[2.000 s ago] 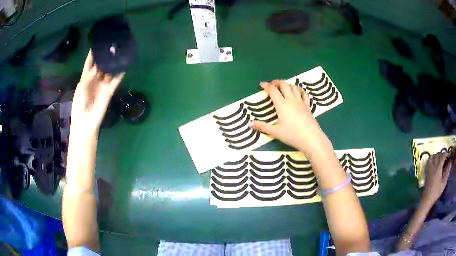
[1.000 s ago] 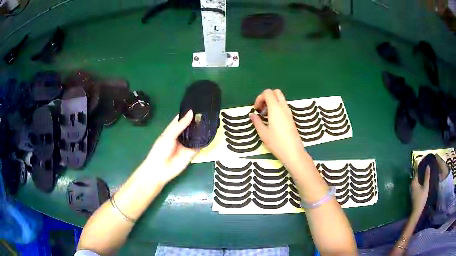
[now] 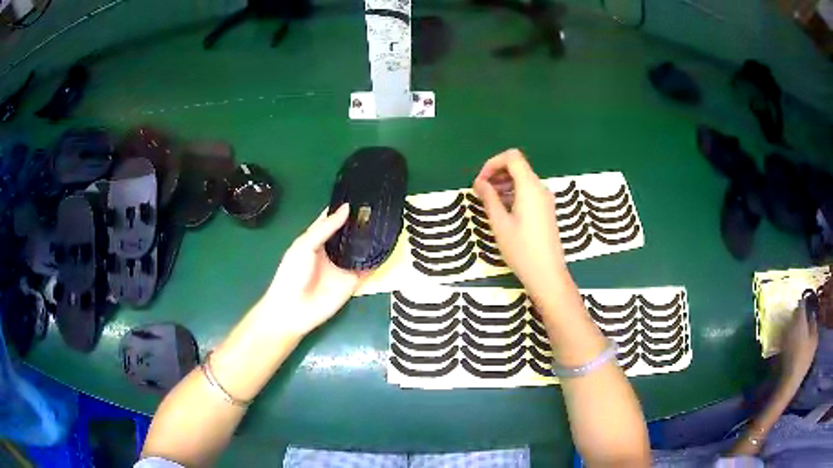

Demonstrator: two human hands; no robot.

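My left hand (image 3: 315, 274) holds a black oval shell (image 3: 368, 206) upright over the left end of the upper release-paper sheet (image 3: 598, 219). The shell shows grooves and a small central slot. My right hand (image 3: 516, 206) is over the upper sheet's middle, with thumb and index fingertips together near the sheet's top edge. Whether a strip is between them cannot be seen. The upper sheet bears columns of black crescent strips, with a blank left part. A second sheet (image 3: 493, 338) lies below it, partly under my right wrist.
Flat slotted plates (image 3: 135, 215) are piled at left beside a round black part (image 3: 247, 194). A single slotted plate (image 3: 160, 355) lies near the left front. A white post (image 3: 391, 69) stands behind. Black parts (image 3: 726, 155) and a coworker's hand (image 3: 799, 343) are at right.
My left hand has brought the shell from the far left to beside the upper sheet. That sheet has turned straighter. My right hand has gone from spread on the sheet to fingertips together.
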